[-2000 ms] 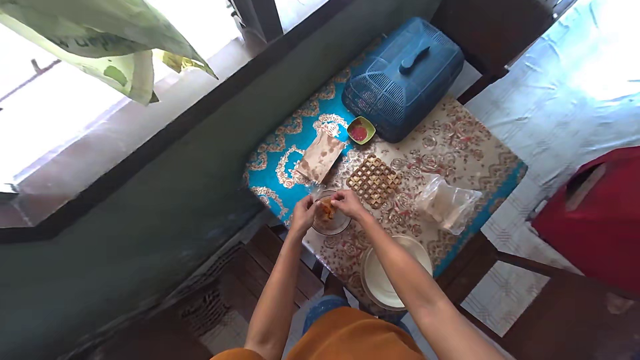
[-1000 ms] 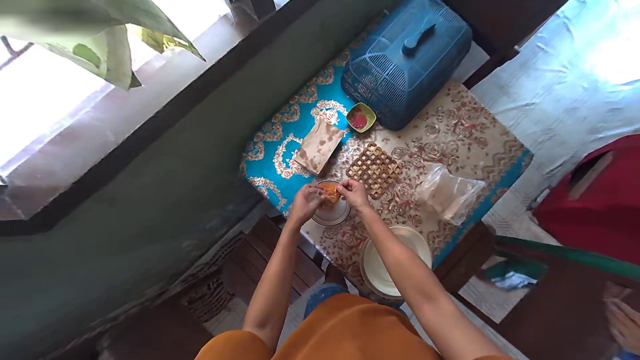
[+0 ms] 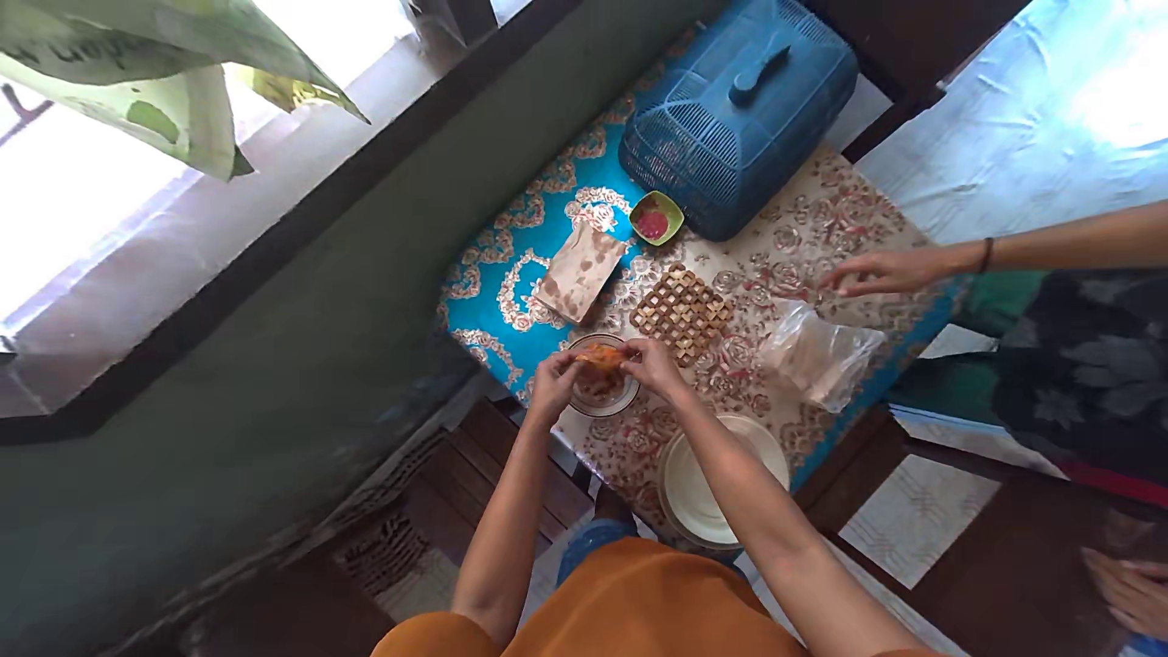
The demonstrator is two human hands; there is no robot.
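My left hand (image 3: 554, 385) and my right hand (image 3: 651, 365) grip the two ends of an orange piece of food (image 3: 602, 357). Beneath it is a small round plate (image 3: 603, 408) with a dark rim, near the table corner; more food seems to lie on it, but its kind is unclear. Right of the plate lies a woven-pattern wooden trivet (image 3: 681, 315). A stained brown paper packet (image 3: 581, 273) rests beyond the plate. Under my right forearm stands a large pale round dish (image 3: 686, 484), partly covered by the arm.
A blue plastic basket-like cover (image 3: 737, 114) stands at the back beside a small green bowl (image 3: 656, 218) with reddish contents. A clear plastic bag (image 3: 820, 354) lies on the right. Another person's hand (image 3: 894, 272) reaches over the table's right side. Wooden chairs stand near the table.
Another person has come in at the right, with an arm now reaching over the table. The orange food, low over the plate two seconds ago, is now stretched between my hands.
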